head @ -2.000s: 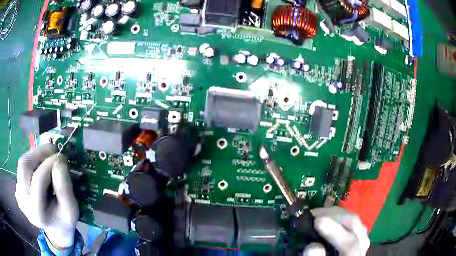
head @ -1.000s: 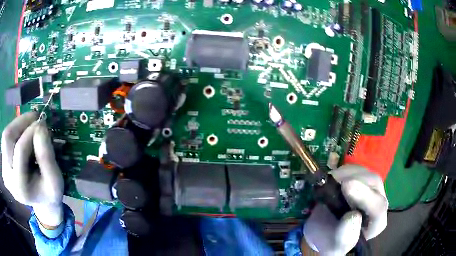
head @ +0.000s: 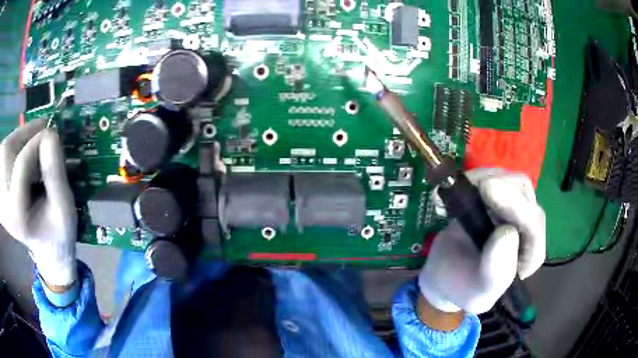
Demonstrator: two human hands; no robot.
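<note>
The green circuit board (head: 308,150) fills the middle of the view. My right hand (head: 490,238), in a white glove, is closed around the soldering iron (head: 465,204); its metal tip points up and left over the board's upper middle. Whether the tip touches the board cannot be told. My left hand (head: 40,189), gloved, is at the board's left edge, thumb and finger pinching a thin strand of solder wire (head: 61,101) that points up. Black round capacitors (head: 147,140) and grey rectangular blocks (head: 329,201) stand on the board.
A red foam pad (head: 511,148) shows under the board's right edge, on a green mat (head: 573,217). A black soldering station (head: 598,129) stands at the right, with a cable curving below it. The wearer's blue sleeves and dark head area show at the bottom.
The view has shifted, so the board appears lower parts first and higher in the picture. The iron's tip now appears nearer the white-marked area at the upper middle. Both hands keep their holds.
</note>
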